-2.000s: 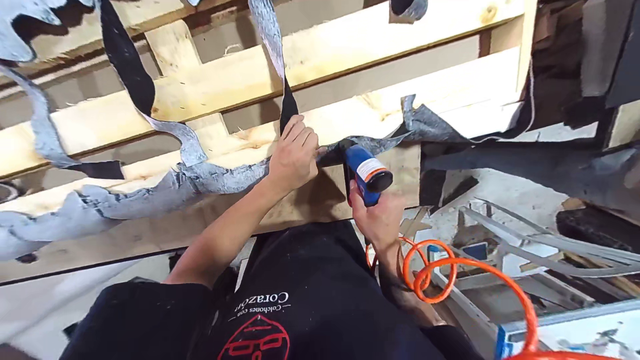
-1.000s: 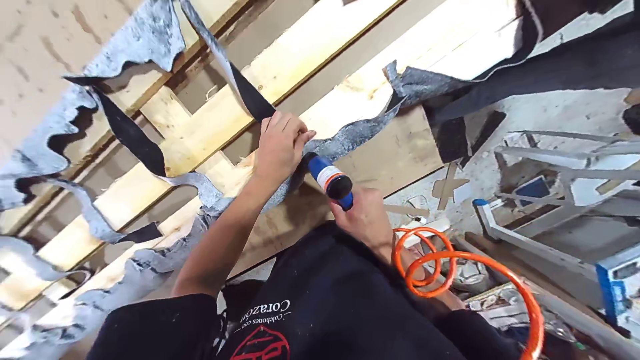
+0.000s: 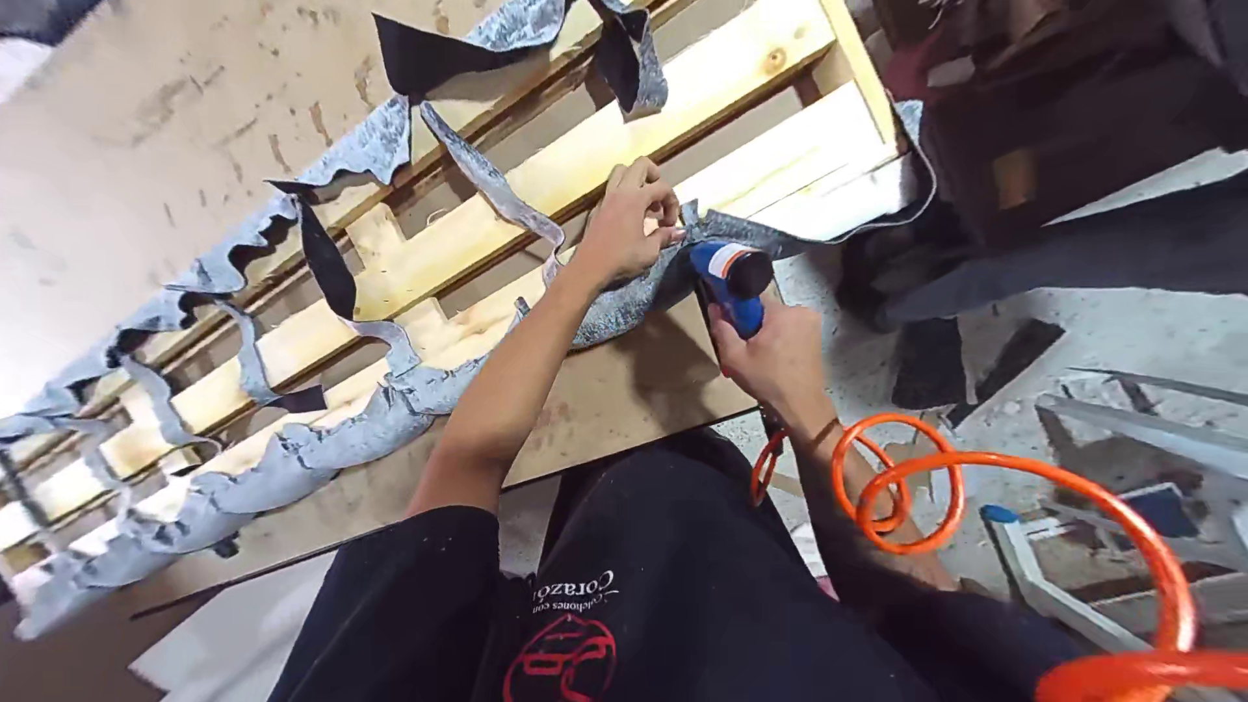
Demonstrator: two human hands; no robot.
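My right hand (image 3: 775,351) is wrapped around a blue pneumatic staple gun (image 3: 731,283) with a black round cap, fed by a coiled orange air hose (image 3: 936,458). The gun's nose meets the grey fabric (image 3: 634,307) along the near edge of a slatted wooden frame (image 3: 575,166). Just left of the gun, my left hand (image 3: 634,219) has its fingertips at the fabric's edge, thumb and fingers bent together over it. Loose grey and black fabric strips (image 3: 492,175) lie across the slats.
A wooden board (image 3: 624,390) lies beneath the frame. A large stained panel (image 3: 195,127) is at upper left. Dark fabric (image 3: 1102,263) hangs at right, above a light metal frame (image 3: 1063,585) and scraps on the floor.
Both hands and the staple gun have moved right along the fabric edge, closer to the frame's right end. The left hand is now beyond the long strip it was beside. The view has turned.
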